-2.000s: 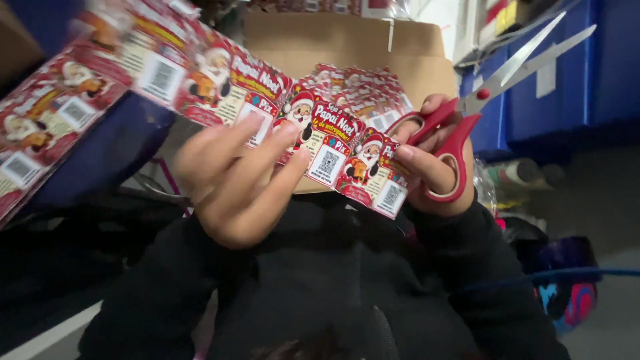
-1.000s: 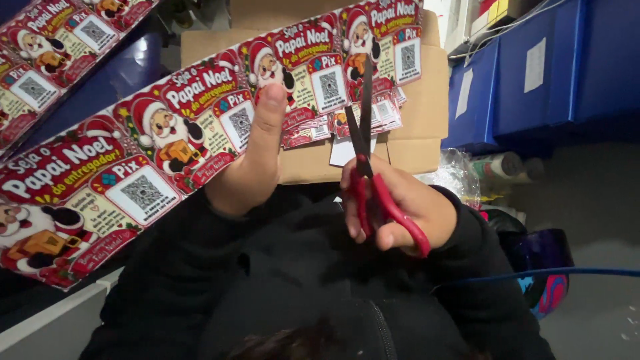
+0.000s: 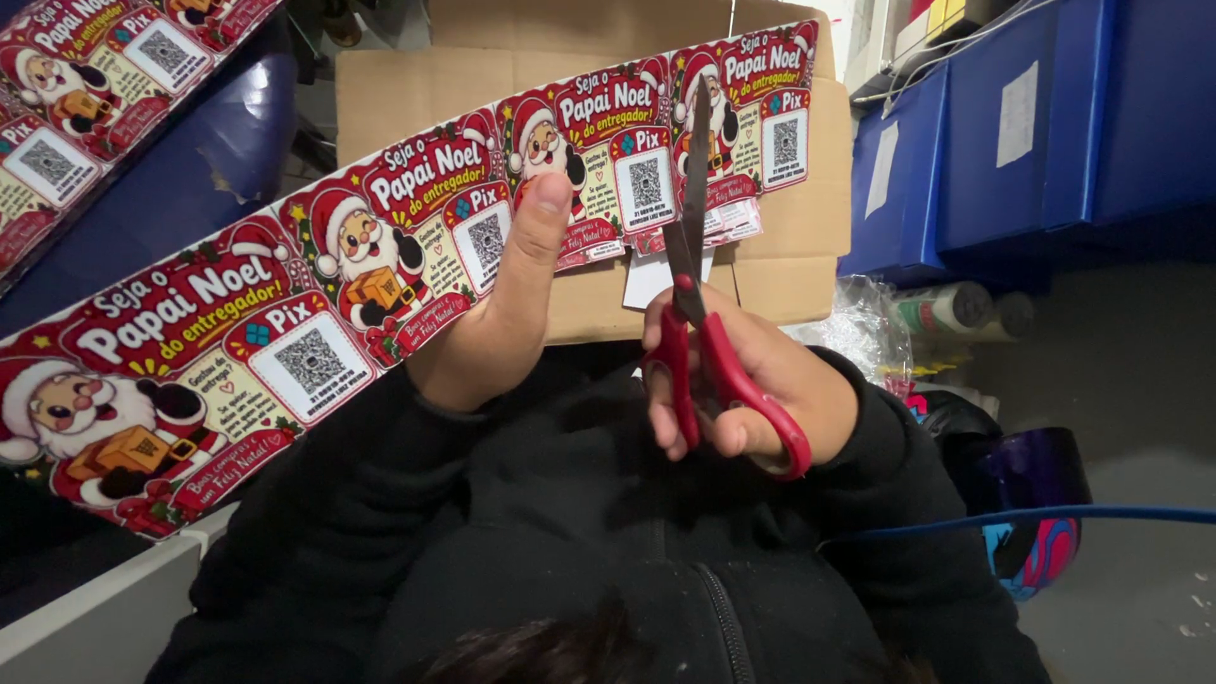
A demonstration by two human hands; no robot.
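A long strip of printed paper cards [image 3: 380, 237], with Santa pictures and square codes, slants across the head view. My left hand [image 3: 518, 285] grips it, thumb in front and the other fingers hidden behind. My right hand [image 3: 750, 380] has its fingers in the handles of red-handled scissors [image 3: 712, 351]. Their blades point up and lie across the strip near the border between its two rightmost cards; the blades look nearly together. Behind the strip, a few small cut cards [image 3: 736, 223] lie on a cardboard box [image 3: 788, 266].
More printed strips [image 3: 95, 104] run across the upper left over a dark blue rounded surface [image 3: 218, 152]. Blue bins [image 3: 1007, 123] stand at the upper right. Clear plastic wrap [image 3: 860, 323], rolls [image 3: 940, 312] and a blue cable [image 3: 1045, 513] are at the right.
Two seconds ago the open scissors pointed up and right while my right hand held the strip's end; now that hand is off the paper and the blades cross the strip.
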